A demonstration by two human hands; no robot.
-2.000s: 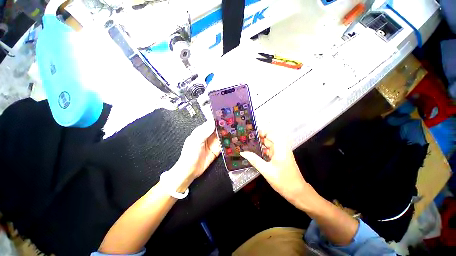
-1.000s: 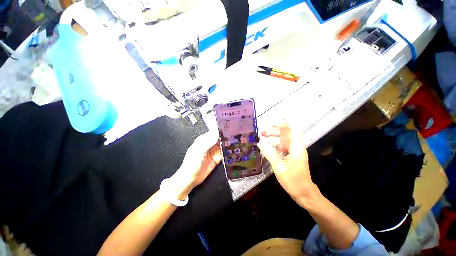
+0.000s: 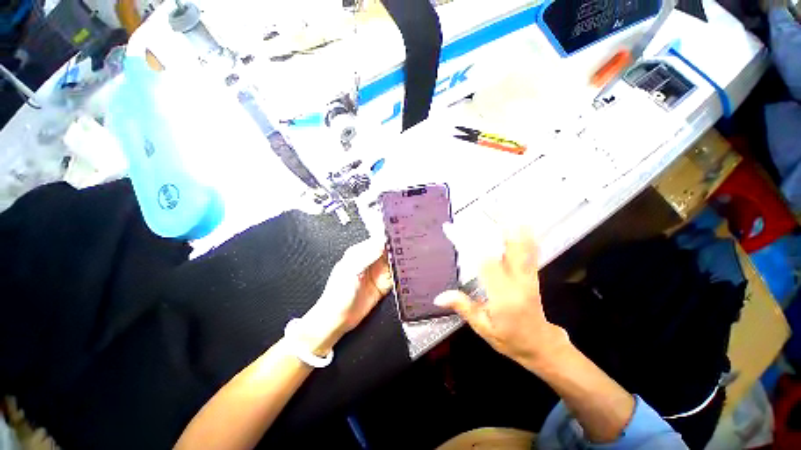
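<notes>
My left hand (image 3: 356, 286) holds a smartphone (image 3: 420, 255) from its left side, over the table's front edge. The phone's lit screen is purple-pink with a list of lines. My right hand (image 3: 505, 294) is at the phone's right side, fingers apart, with the thumb over the lower right of the screen. It does not grip the phone. Black garment panels (image 3: 255, 290) lie to the left, reaching up to the presser foot and needle area (image 3: 341, 204) and hanging over the front edge. A white band is around my left wrist.
Behind are the white sewing machine (image 3: 492, 53), black strap (image 3: 422, 66) and control panel (image 3: 597, 22). Light blue attachment (image 3: 171, 167) stands left of the machine head. Thread snips (image 3: 492, 141) lie on the table. A bundle of black pieces (image 3: 659, 308) is right of the lap, near cardboard (image 3: 698, 176).
The phone screen has changed from app icons to a list. My right hand has shifted slightly away, then its thumb has come back over the screen. The view has shifted a little.
</notes>
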